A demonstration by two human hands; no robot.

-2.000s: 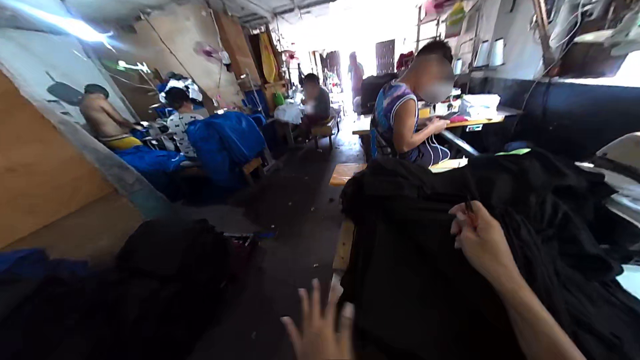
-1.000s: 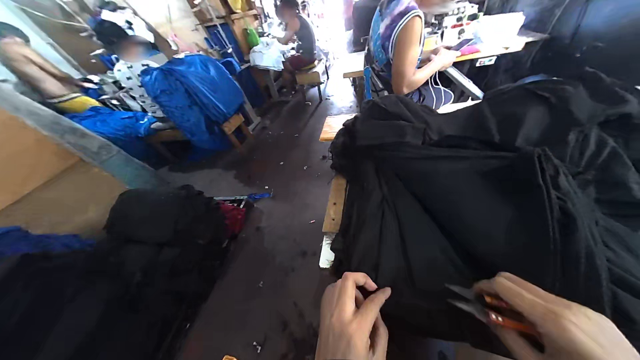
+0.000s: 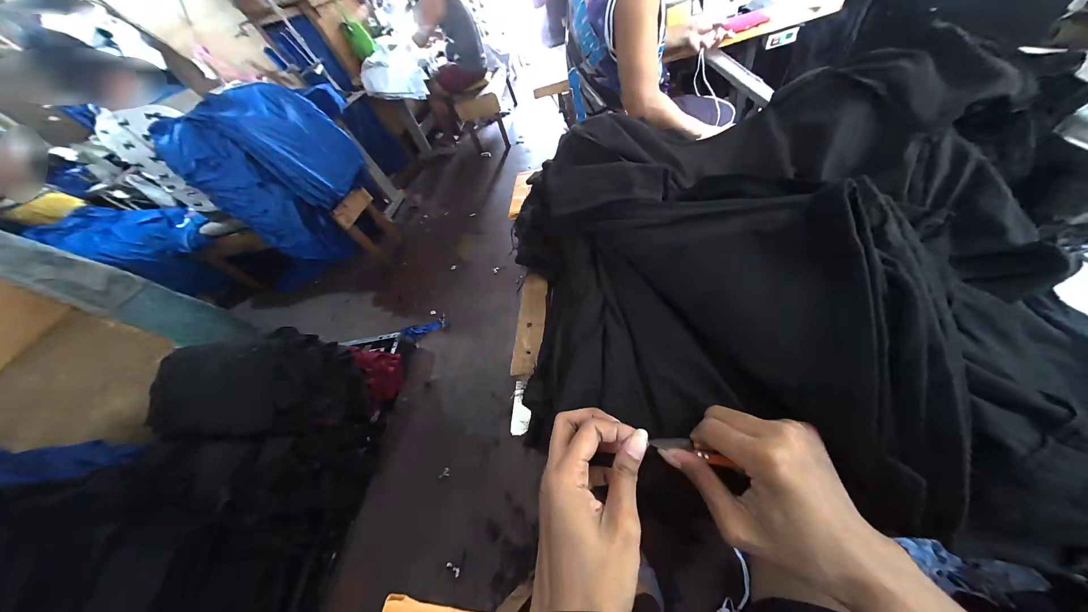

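Observation:
A large heap of black fabric (image 3: 748, 297) lies on a wooden-edged table in front of me. At its near edge my left hand (image 3: 595, 501) pinches a bit of the black cloth between thumb and fingertips. My right hand (image 3: 765, 484) is closed around small thread snips (image 3: 718, 459) with orange handles. The metal blades point left, close to my left fingertips. Whether the blades touch the cloth or a thread is too small to tell.
A person (image 3: 629, 59) sits at a worktable beyond the heap. Black cloth bundles (image 3: 255, 382) lie at lower left, near a dark floor (image 3: 450, 365) with scraps. Blue fabric (image 3: 263, 161) hangs over a wooden seat at upper left, near other seated people.
The view has tipped down towards the heap. My left hand, spread apart from the cloth two seconds ago, now pinches it. My right hand has brought the snips leftward to my left fingertips.

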